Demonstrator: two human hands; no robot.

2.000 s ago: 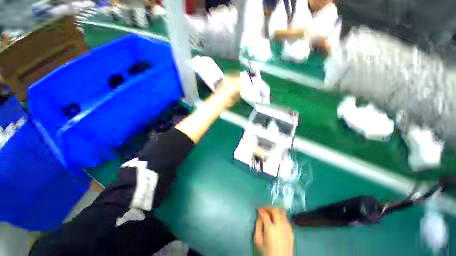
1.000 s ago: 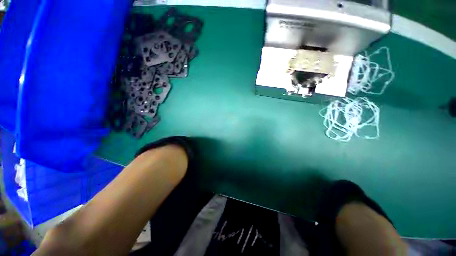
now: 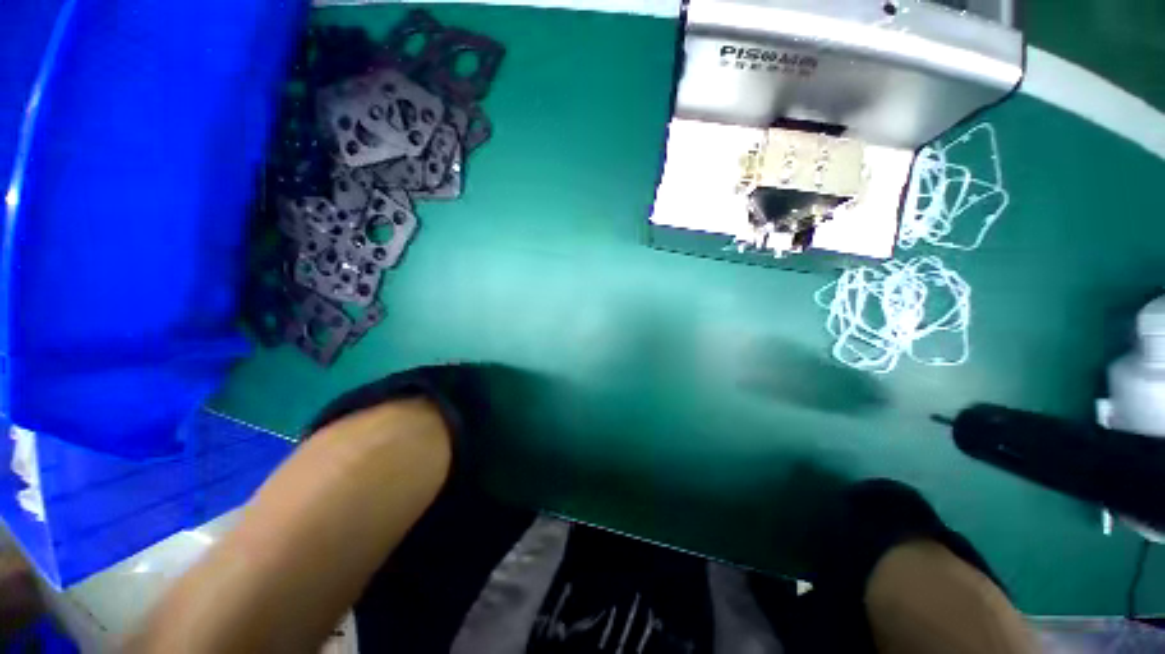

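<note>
Both hands are out of the picture. My bare left forearm leaves at the bottom left and my right forearm at the bottom right, below black sleeves. A silver-grey screw feeder [image 3: 830,83] stands at the top centre, its brass-coloured pickup mechanism facing me. Flat black faceplates [image 3: 383,121] with holes lie in a loose pile at the upper left. A black electric screwdriver [image 3: 1048,445] reaches in from the right edge, its thin tip pointing left. A white camera housing [image 3: 1137,390] is cut off by the right edge, partly behind the screwdriver.
A large blue bin [image 3: 141,192] stands at the left, beside the faceplates, with more blue plastic below it. Thin tangled white loops [image 3: 902,311] lie right of and below the feeder. The green mat [image 3: 575,307] has its near edge in front of my body.
The view has swung from the conveyor down to the bench. Both hands have left the picture. Since one second ago, the screwdriver shows further in and the white housing has appeared at right.
</note>
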